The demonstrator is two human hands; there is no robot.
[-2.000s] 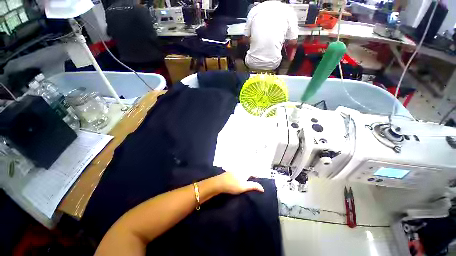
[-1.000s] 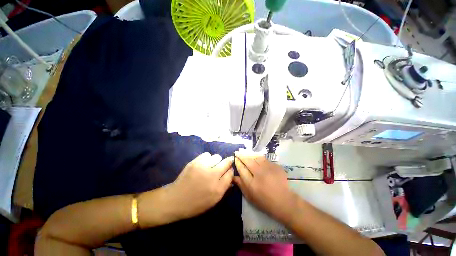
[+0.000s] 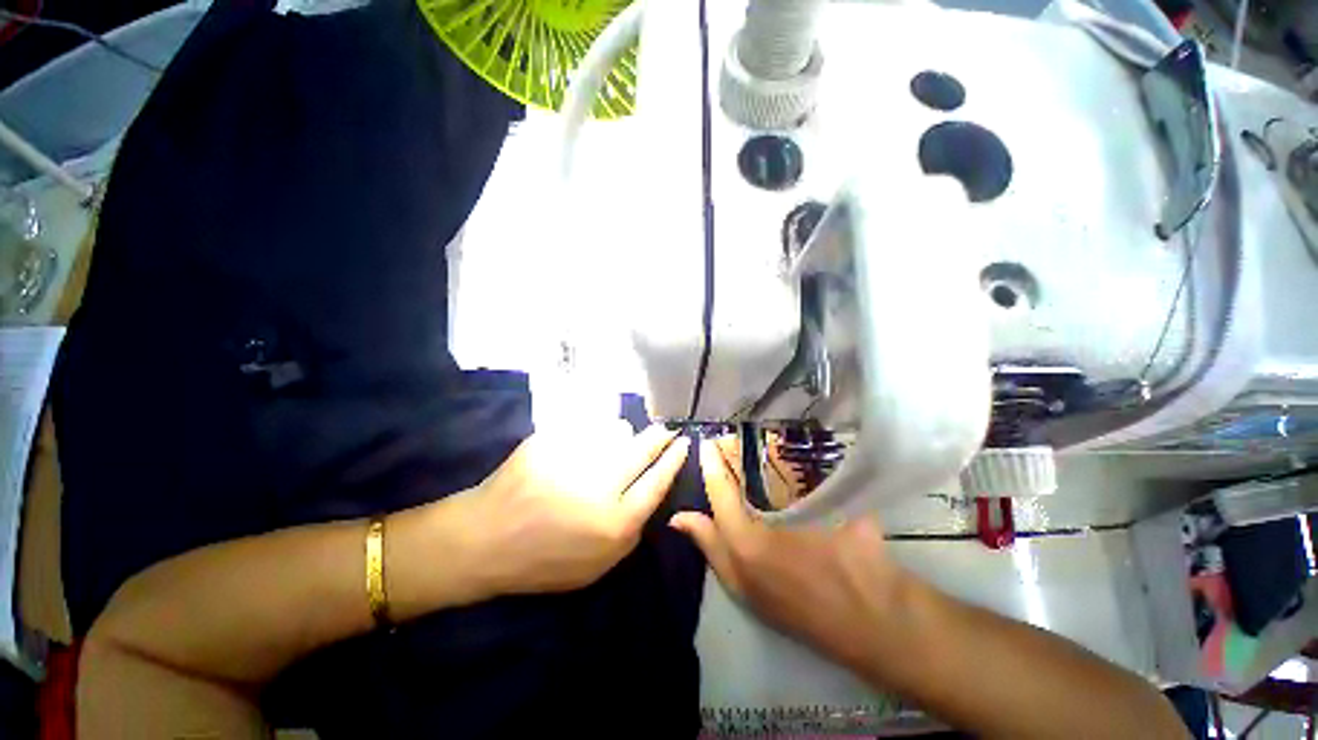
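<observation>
The navy-black garment covers the table left of the machine and the front below the needle. My left hand, with a gold bracelet at the wrist, holds the garment's edge, fingertips just left of the needle area. My right hand holds the same edge from the right, index finger pointing at the needle and thumb on the cloth. The white machine head stands over the fingertips and partly hides the presser foot and needle. A small pale and dark spot shows on the cloth.
The yellow-green fan is behind the machine. Red-handled snips lie right of my right hand, partly hidden by the machine head. A parts tray is at the right. A paper sheet and brown board edge are at the left.
The view has moved down and closer to the machine. My right hand has come in from out of view and joined my left hand at the cloth edge, which has moved up to the needle.
</observation>
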